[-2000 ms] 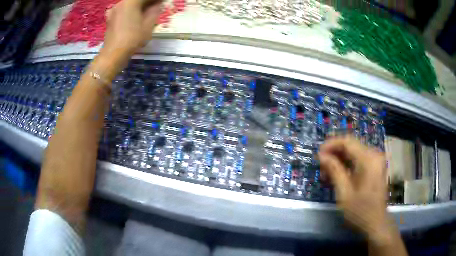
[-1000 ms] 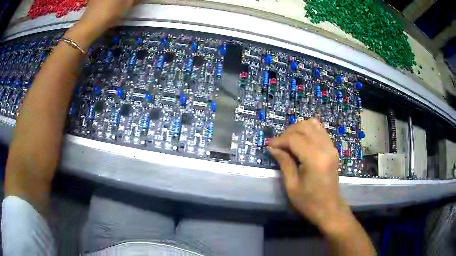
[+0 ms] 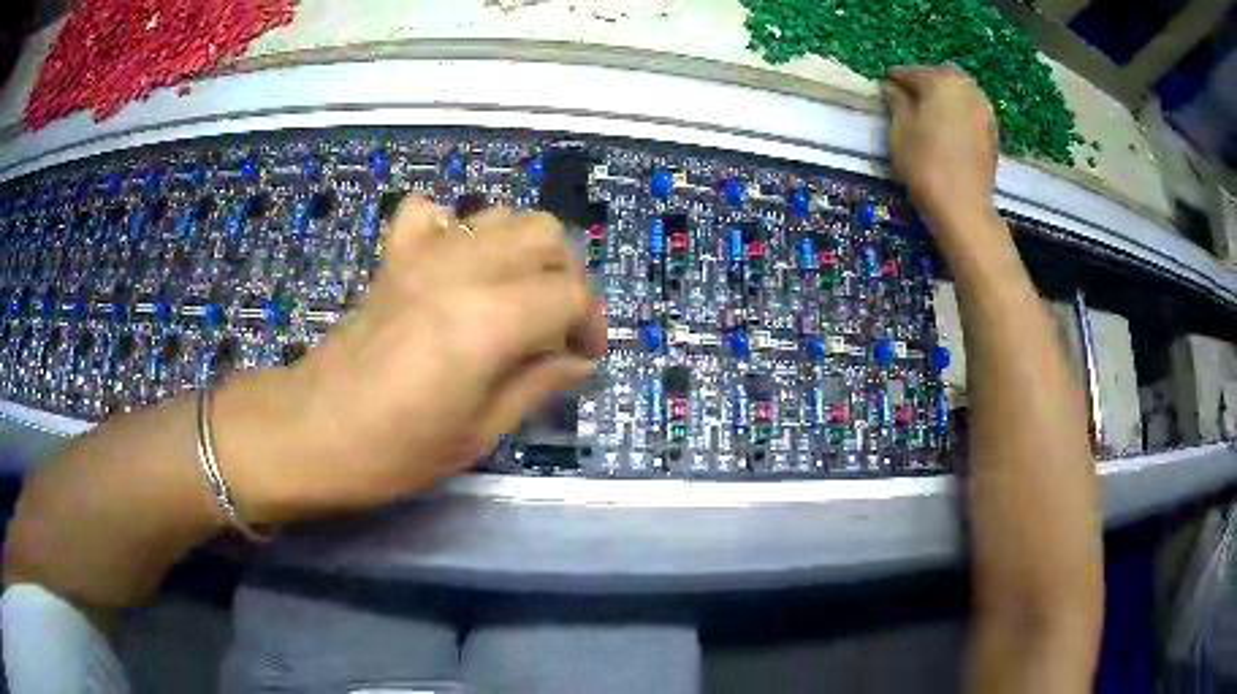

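My left hand (image 3: pixel 468 339) is over the circuit board panels, near the plain dark strip between them; its fingers are curled, and what they hold cannot be seen. My right hand (image 3: pixel 943 129) is at the front edge of the heap of green parts (image 3: pixel 902 41), fingers bent down; its fingertips are partly hidden. The right circuit board panel (image 3: pixel 780 305) bears blue discs, red parts and green parts in rows. The left circuit board panel (image 3: pixel 177 271) shows blue parts and dark chips, and part of it is hidden by my left hand and forearm.
A heap of red parts (image 3: pixel 149 48) lies on the pale shelf at the back left. A few white parts show at the top edge. The near conveyor rail (image 3: pixel 760 522) runs across the front. A metal rod (image 3: pixel 1089 366) stands in the open track at right.
My left hand has come from the red heap to over the boards. My right hand has left the right panel and reached up to the green heap. The view has shifted somewhat.
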